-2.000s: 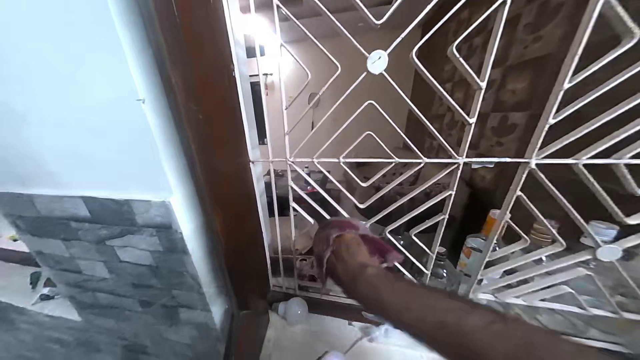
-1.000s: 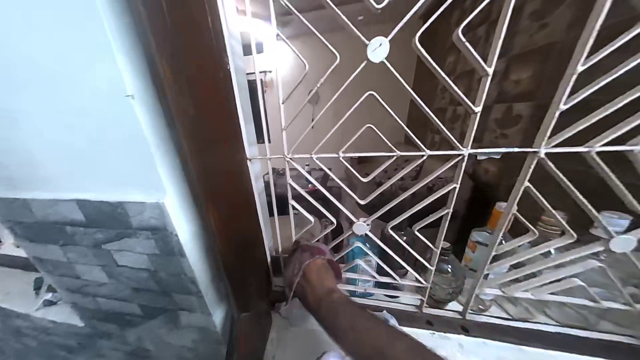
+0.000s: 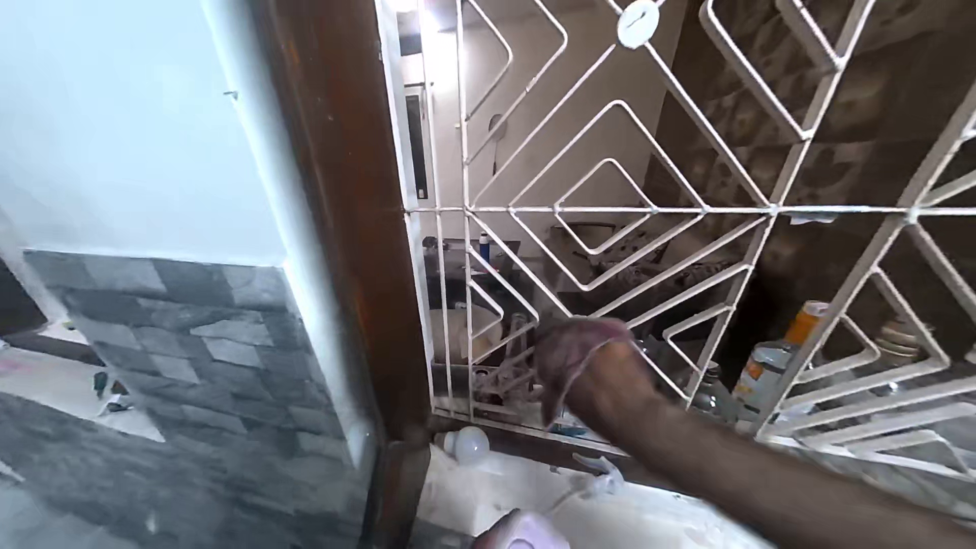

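My right hand (image 3: 602,374) reaches in from the lower right and presses a purplish cloth (image 3: 573,349) against the lower bars of the white metal window grille (image 3: 610,210). Its fingers are mostly hidden behind the cloth. At the bottom edge, a small part of my left hand (image 3: 499,528) shows beside a pale lilac object (image 3: 528,532), probably a bottle, which it seems to hold; the rest is out of the frame. The brown wooden frame (image 3: 343,191) stands left of the grille.
On the white sill (image 3: 648,515) lie a light bulb (image 3: 471,444) and a crumpled plastic piece (image 3: 602,476). Behind the grille stand a glass bottle (image 3: 713,396) and an orange-topped bottle (image 3: 762,374). Left is a wall with grey stone-patterned tiles (image 3: 191,328).
My right hand with the cloth has moved up and to the right along the grille from its low spot near the left corner. The lilac object has come into view at the bottom.
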